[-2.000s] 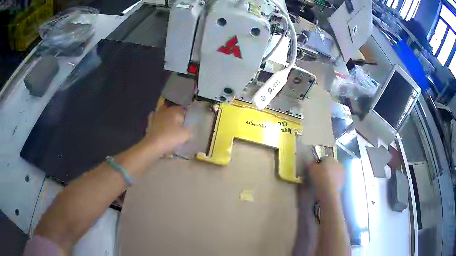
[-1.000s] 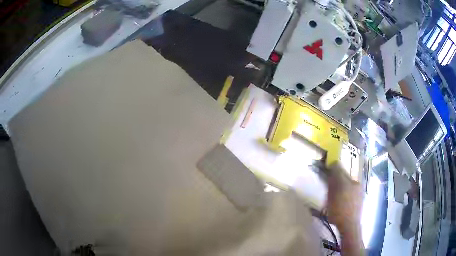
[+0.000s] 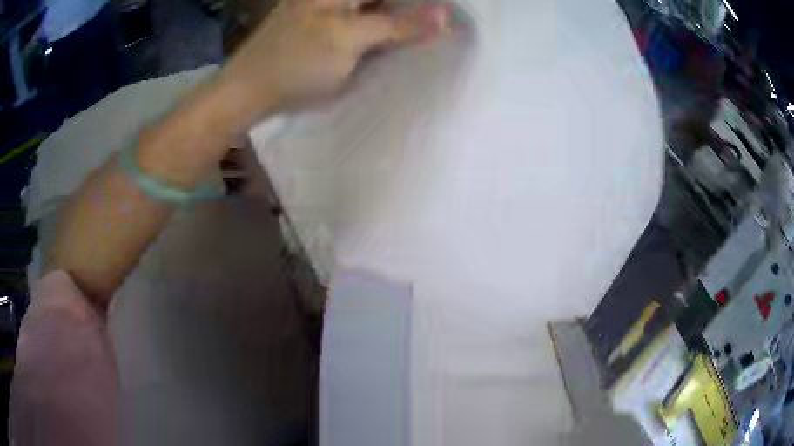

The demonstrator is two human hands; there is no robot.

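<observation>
The large main panel fills the middle of the view, very pale and blurred, lifted close to the camera. My left hand is at its top left, with the fingers closed on the sheet; the exact grip is blurred. A grey strip-like piece shows on the panel's lower part. Another grey-brown piece shows at its lower right edge. My right hand is not in view. The yellow clamp template lies at the lower right, away from my left hand.
The machine head with its red logo is at the right edge. The dark support board lies between it and the panel. Another pale sheet shows at the left behind my forearm. A white base plate sits beside the template.
The view has swung left, away from the machine. The panel, first under the template, has come off to the left and is now raised. My right hand has left the view.
</observation>
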